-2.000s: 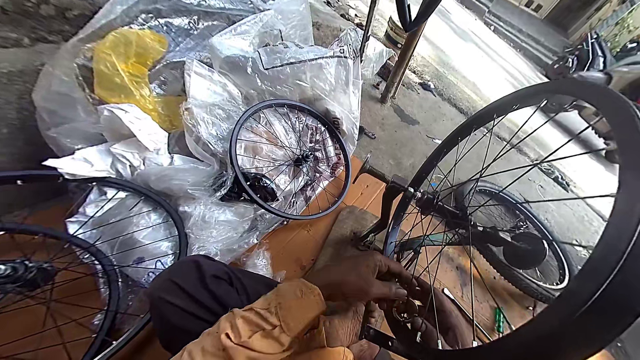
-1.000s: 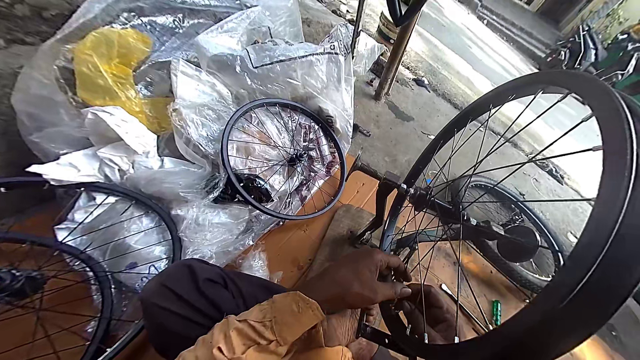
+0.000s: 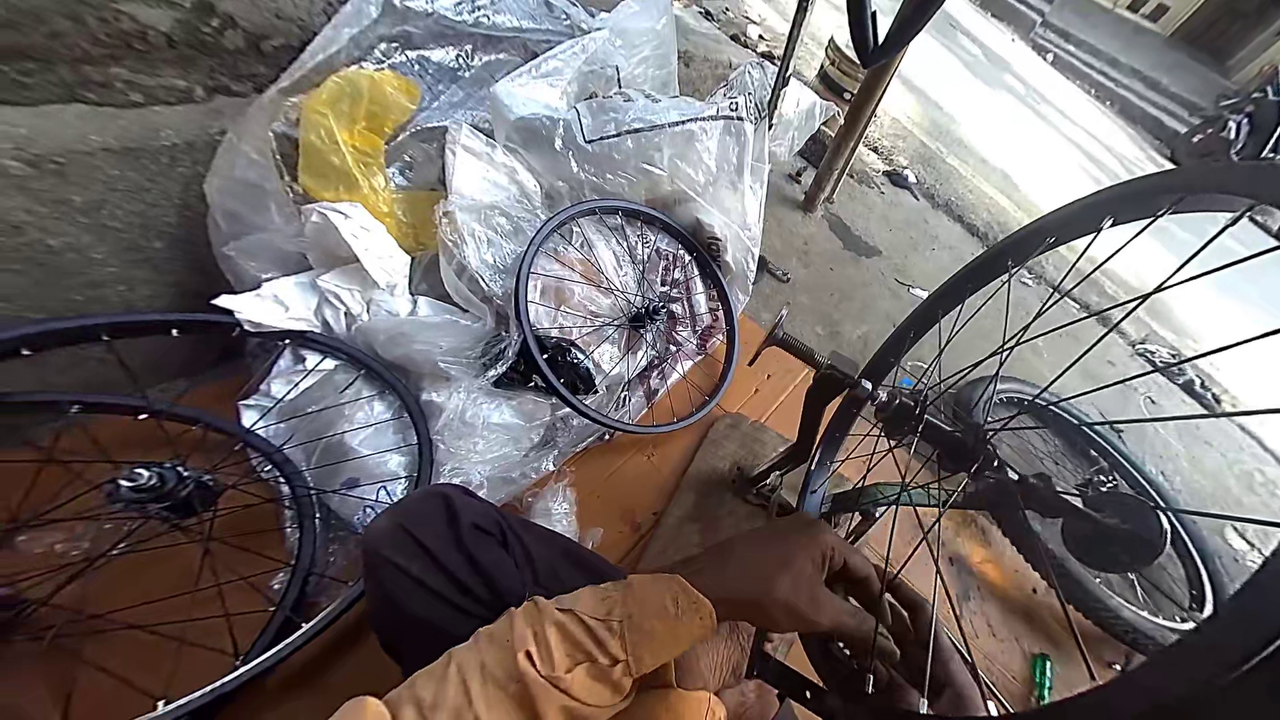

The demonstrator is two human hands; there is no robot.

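A large black spoked bicycle wheel point(image 3: 850, 400) stands upright on the right, its axle by a metal stand with a threaded bolt point(image 3: 797, 348). My left hand point(image 3: 800, 580), in an orange sleeve, reaches to the lower spokes near the rim, fingers bent; whether they grip a spoke is unclear. My right hand point(image 3: 925, 650) is among the same spokes, partly hidden behind them and the left fingers. A small green object point(image 3: 1042, 678) lies on the orange-brown surface below. Part of a bare foot point(image 3: 712, 660) seems to show beside the left wrist.
A small spoked wheel point(image 3: 528, 330) lies on clear plastic sheeting point(image 3: 510, 440). More black wheels point(image 3: 425, 430) are at the left, near my dark-trousered knee point(image 3: 470, 580). A tyred wheel point(image 3: 1200, 560) stands beyond the stand. A wooden board point(image 3: 700, 480) lies by it; a post point(image 3: 850, 135) rises behind.
Both hands stay at the lower part of the large wheel, with small shifts of the fingers among the spokes. The view moves somewhat. Nothing else has plainly changed.
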